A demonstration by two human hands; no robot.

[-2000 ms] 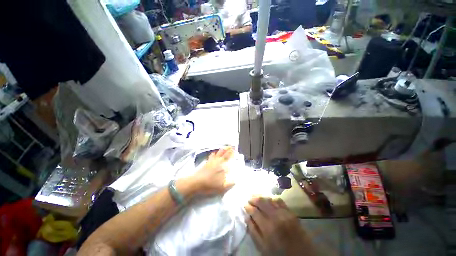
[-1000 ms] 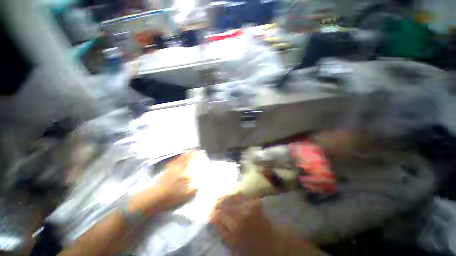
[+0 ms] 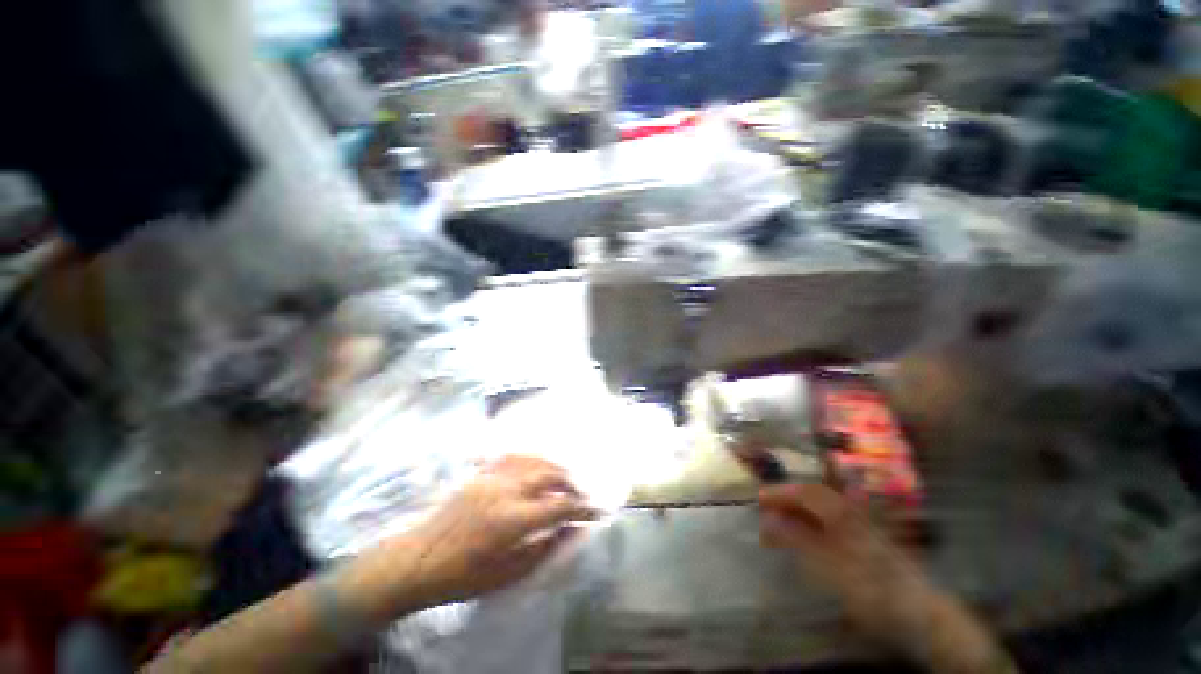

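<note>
The white garment (image 3: 395, 441), overexposed, lies left of and under the needle area of the beige sewing machine (image 3: 803, 316). My left hand (image 3: 494, 527) is on it, fingertips pinching its edge in front of the machine head. My right hand (image 3: 830, 533) is off the garment, at the right of the bed cover (image 3: 698, 477). Its fingertips are beside a small dark tool (image 3: 764, 464); blur hides whether they hold it. Needle and presser foot cannot be made out.
A smartphone (image 3: 867, 448) with a red screen lies just beyond my right hand. Crinkled plastic bags (image 3: 264, 356) are at the left. A black cloth (image 3: 119, 119) hangs upper left. Red and yellow bags (image 3: 152, 579) are lower left.
My right hand has left the white garment and moved right to the dark tool. My left hand has come nearer to me, away from the needle area. The camera view has also shifted.
</note>
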